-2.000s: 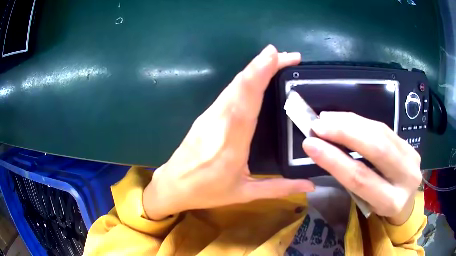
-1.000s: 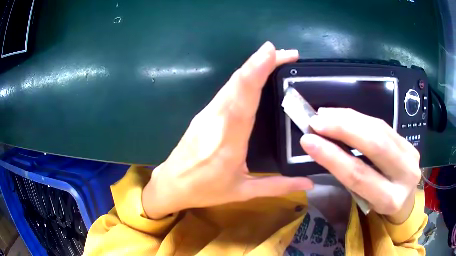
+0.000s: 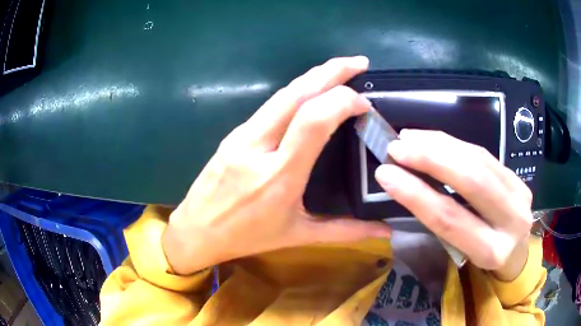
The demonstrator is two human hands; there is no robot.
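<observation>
The black video player point(image 3: 522, 167) lies flat at the right front of the bench, its screen point(image 3: 439, 118) dark inside a silver-white outline and its round dial at the right. My left hand point(image 3: 267, 165) grips the player's left end, thumb along the near edge; one fingertip touches the screen's upper left corner beside the strip's tip. My right hand point(image 3: 465, 197) covers the lower screen and pinches a short greyish flat strip point(image 3: 376, 134), its tip at that corner. The strip's other end shows below the right hand.
The dark green bench top point(image 3: 159, 140) runs across the view. A black framed panel or unit point(image 3: 22, 38) is at the far left. A blue crate point(image 3: 83, 232) with black parts inside stands at the lower left. A black loop point(image 3: 558, 137) sticks out at the player's right end.
My left index finger has bent inward onto the screen's upper left corner, at the strip's tip. The player, strip and right hand have shifted slightly up and left in view.
</observation>
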